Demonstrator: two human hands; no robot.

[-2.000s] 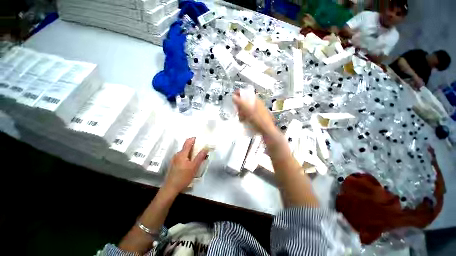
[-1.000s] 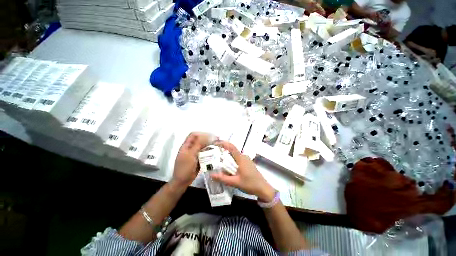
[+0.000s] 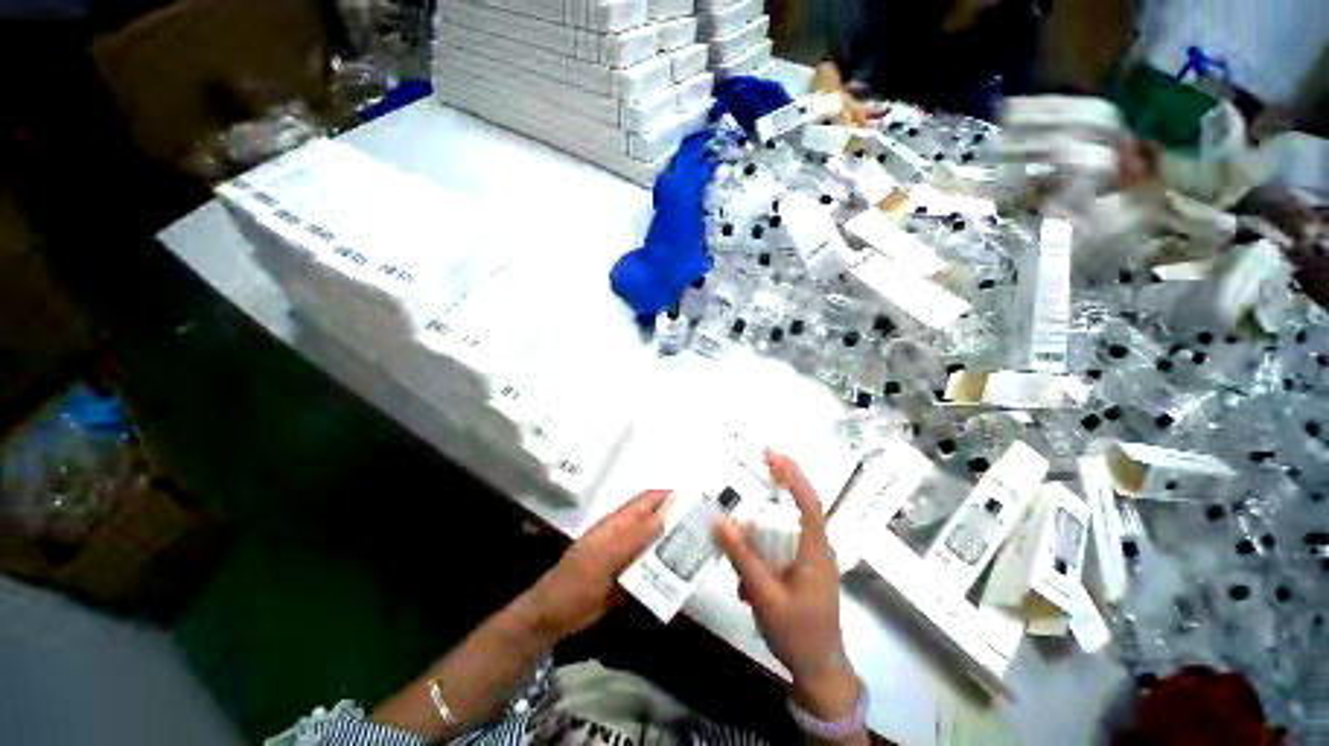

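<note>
My left hand [image 3: 595, 566] grips a small white carton [image 3: 676, 557] with a dark-outlined window print, above the table's front edge. My right hand [image 3: 787, 561] is at the carton's upper end, thumb and finger around small white pieces [image 3: 770, 534]; their exact shape is blurred. A black dot, likely a bottle cap [image 3: 727, 499], shows at the carton's upper end between the hands. Loose cartons [image 3: 879, 488] lie just right of my right hand.
Closed cartons [image 3: 437, 328] stand in stepped rows at the left edge. A tall carton stack [image 3: 583, 88] stands behind. Blue cloth [image 3: 668, 233] borders heaped bottles [image 3: 933, 292] and cartons. Red-brown cloth [image 3: 1198, 710] lies lower right. A blurred person's hands hold cartons at the far right.
The view has swung left, so table things sit further right. My right hand came back from the heap to my left hand; in the last second the held carton has tilted.
</note>
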